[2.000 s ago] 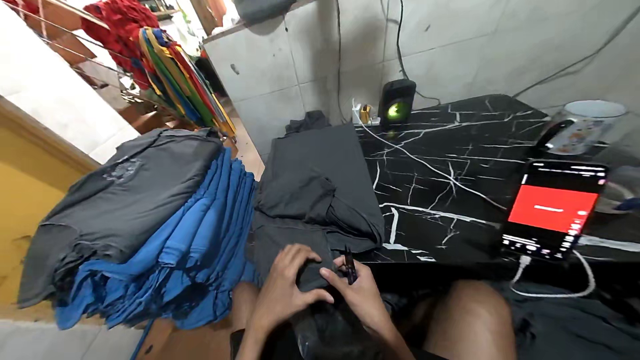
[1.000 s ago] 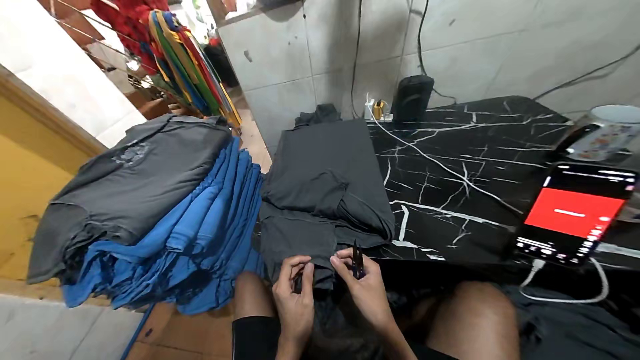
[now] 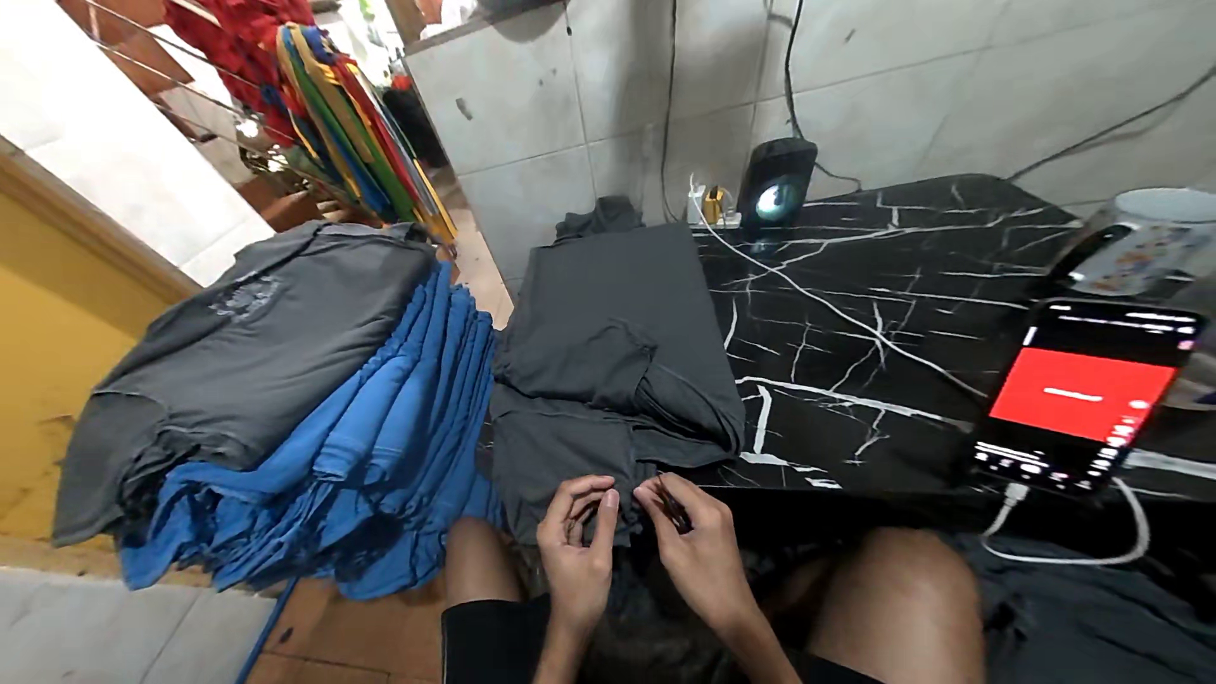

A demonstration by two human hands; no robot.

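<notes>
A dark grey folded garment (image 3: 617,304) lies on the black marble-patterned table, its near part hanging over the edge toward my lap. At that near part, my left hand (image 3: 581,541) pinches with thumb and forefinger close to the cloth's edge. Just to its right, my right hand (image 3: 693,541) curls around a small dark tool, partly hidden by the fingers, with thumb and forefinger at the fabric. Whether the left fingertips grip cloth or a thread is too small to tell.
Left of the table is a pile of blue shirts (image 3: 408,408) topped by a grey shirt (image 3: 285,332). A phone (image 3: 1088,394) with a white cable (image 3: 855,328) leans at the right, near a mug (image 3: 1140,247). A small lit black device (image 3: 779,185) stands by the wall.
My hands have come closer together at the garment's near edge. The dark tool in my right hand pointed upward earlier and is now tucked against the palm.
</notes>
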